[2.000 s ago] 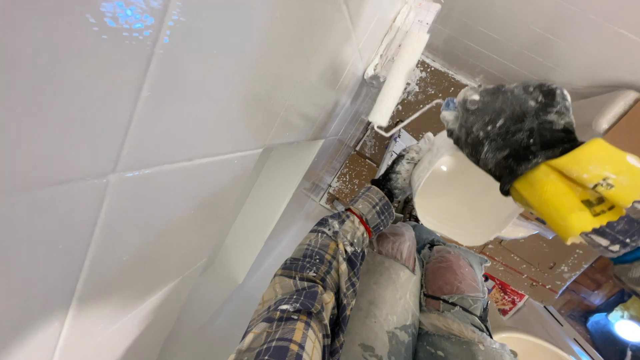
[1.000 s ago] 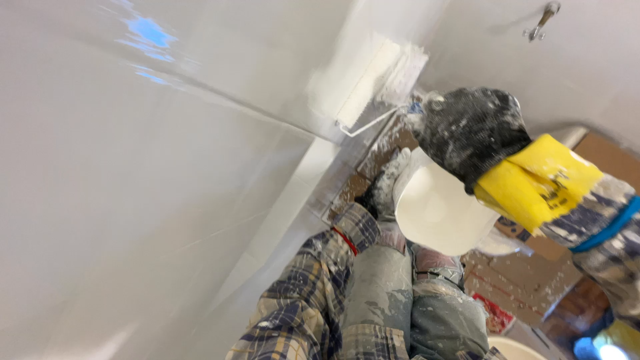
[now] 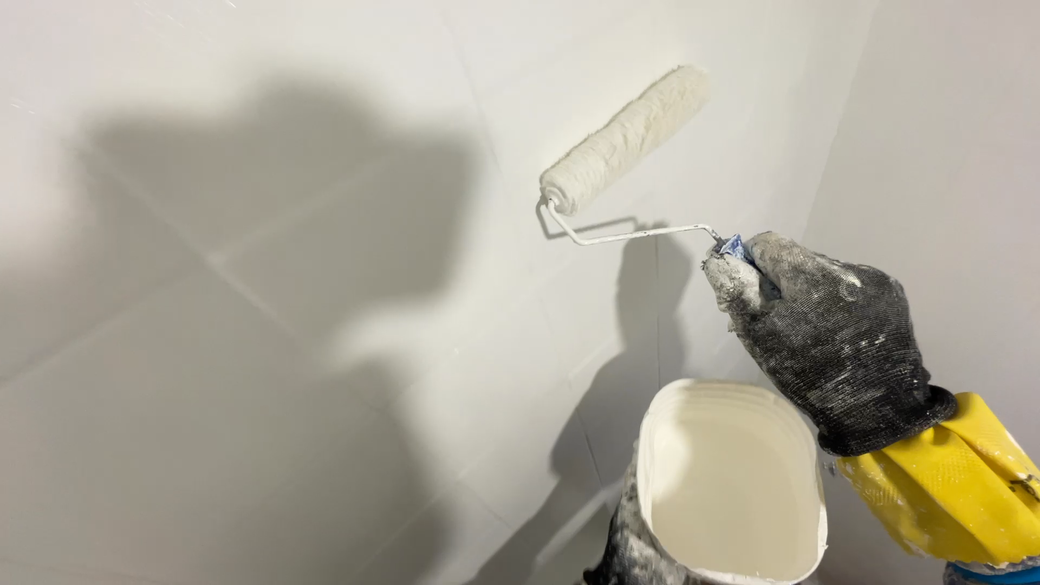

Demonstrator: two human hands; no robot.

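Observation:
My right hand (image 3: 829, 333), in a paint-smeared black knit glove over a yellow rubber cuff, grips the handle of a paint roller. The roller's fluffy sleeve (image 3: 626, 138), coated in off-white paint, lies slanted against the white wall, up and left of the hand, on its bent wire frame (image 3: 642, 234). Below it, a white plastic bucket (image 3: 734, 487) holds off-white paint. My left hand (image 3: 638, 536), also in a stained dark glove, is at the bucket's left side and holds it; its fingers are mostly hidden.
The white wall (image 3: 504, 341) shows faint grid-like joint lines and fills most of the view. Large shadows fall on its left and lower parts. A corner with an adjoining wall (image 3: 934, 162) runs down on the right.
The view has tilted up to the wall, away from my legs and the floor. The roller was down beside the wall's lower edge and is now on the wall's face; the bucket has stayed in my left hand.

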